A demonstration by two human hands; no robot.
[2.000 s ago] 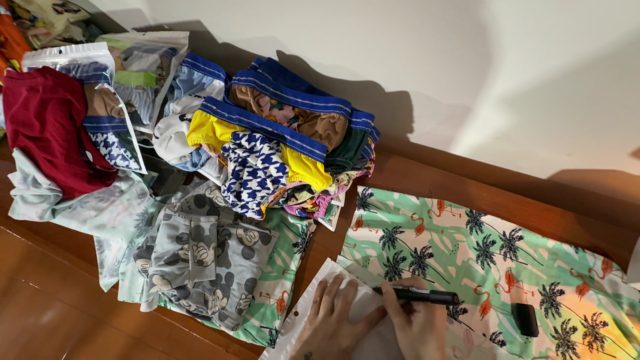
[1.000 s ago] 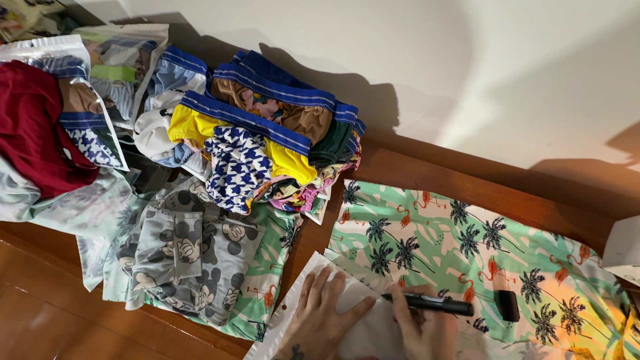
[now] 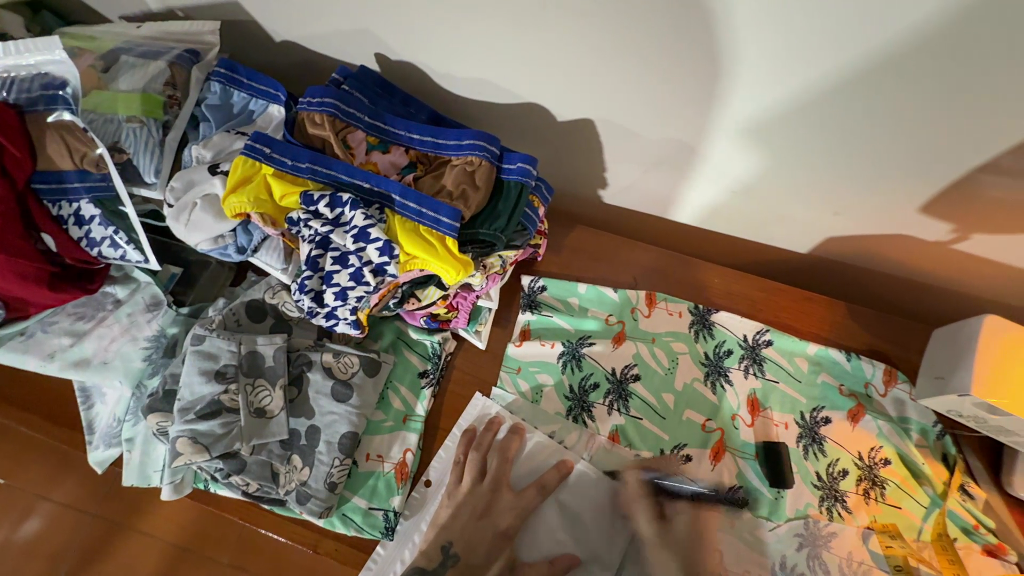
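Note:
My left hand (image 3: 488, 504) lies spread on a white plastic zip bag (image 3: 560, 488), pressing it flat, with no object gripped. My right hand (image 3: 668, 512), blurred, holds a black marker pen (image 3: 696, 490) over the bag's right part. Where the pen's tip meets the bag is too blurred to tell. A black pen cap (image 3: 774, 465) rests to the right on flamingo and palm print fabric (image 3: 664, 352), which lies partly under the bag. Left of the bag is a folded grey cartoon-mouse print cloth (image 3: 272, 400).
Piled briefs with blue waistbands (image 3: 376, 176) sit behind against the wall. Clear bags of clothing (image 3: 148, 104) and a dark red cloth (image 3: 40, 232) are at the left. A yellow measuring tape (image 3: 896, 548) and a white device (image 3: 972, 372) are at the right.
The view has shifted slightly. My right hand, holding the marker, is blurred now and was sharper before. My left hand stays spread on the white bag.

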